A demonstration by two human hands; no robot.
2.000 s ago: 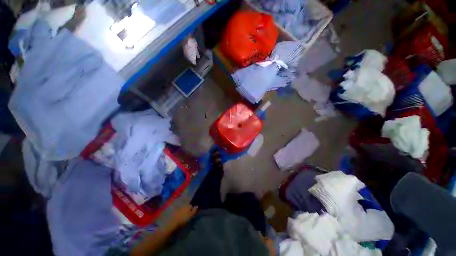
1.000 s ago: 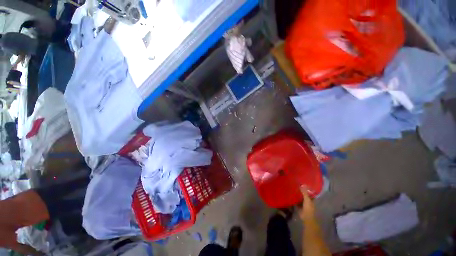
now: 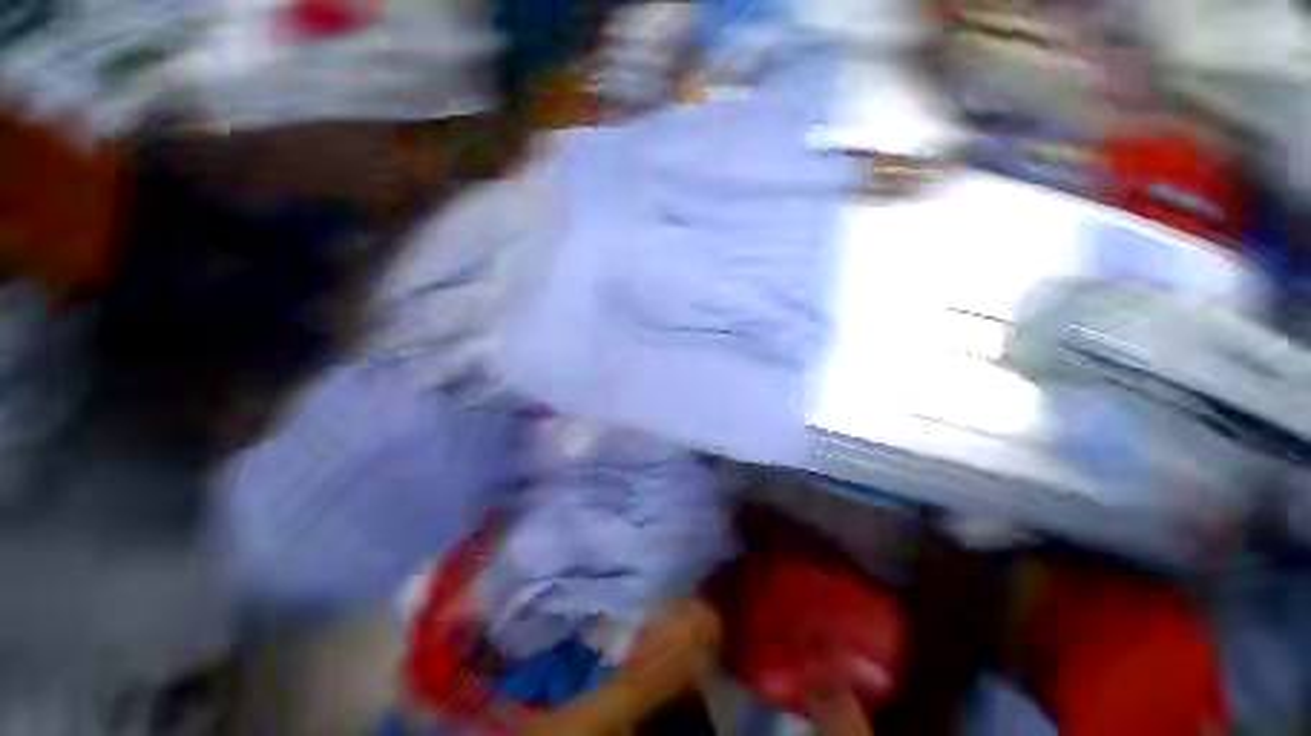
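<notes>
The view is strongly blurred. A red stool [image 3: 805,626] stands low in front of me, below the table edge. My right hand [image 3: 837,710] is at the stool's near edge, cut off by the bottom of the picture; its grip is unclear. My left hand [image 3: 673,640] is between the stool and a red basket [image 3: 436,640], beside the light blue cloth heap [image 3: 611,539] in the basket. Its fingers are too blurred to read. A large light blue cloth [image 3: 676,288] hangs over the left end of the brightly lit white table [image 3: 920,324].
The blurred pale sewing machine [image 3: 1179,338] is on the right of the table. An orange-red bag [image 3: 1129,647] is low at the right. More light blue cloth [image 3: 360,482] lies left of the basket. Another red item [image 3: 1172,180] shows behind the table.
The view has swung up and left, so the table now fills the middle. The stool sits lower in view. My left hand has come into view by the basket; my right stays by the stool.
</notes>
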